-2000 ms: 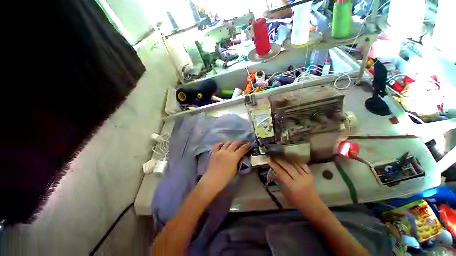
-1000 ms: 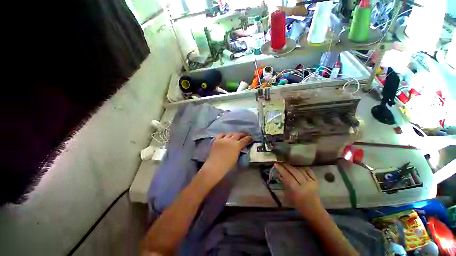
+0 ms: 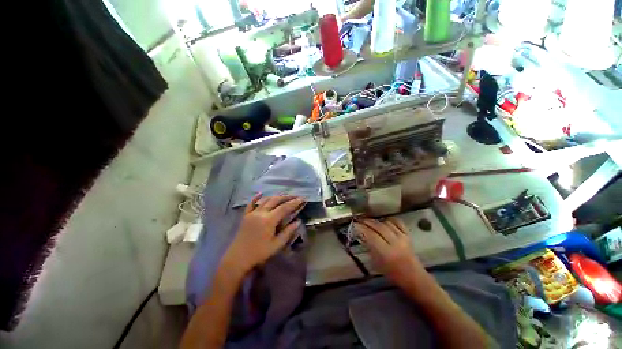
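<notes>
Grey cloth (image 3: 225, 187) lies heaped on the table left of the overlock machine (image 3: 395, 146) and hangs over the front edge. My left hand (image 3: 267, 228) rests on the cloth, fingers spread, left of the needle area; whether it pinches the cloth is unclear. The needle and presser foot area (image 3: 332, 199) shows bare metal at the machine's left front. My right hand (image 3: 383, 243) is at the machine's front edge, its fingertips by the open looper area (image 3: 349, 234). What its fingertips touch is too blurred to tell.
A red thread spool (image 3: 449, 189), a black stand (image 3: 483, 129) and a tool recess (image 3: 517, 213) are at the right. Thread cones (image 3: 331, 42) stand behind a thread tray (image 3: 293, 105). Dark cloth (image 3: 75, 123) hangs upper left. Bags (image 3: 545, 276) lie lower right.
The view has shifted, so the machine sits further left in the picture. My left hand has moved back from the needle area. My right hand has moved slightly left, to the looper opening.
</notes>
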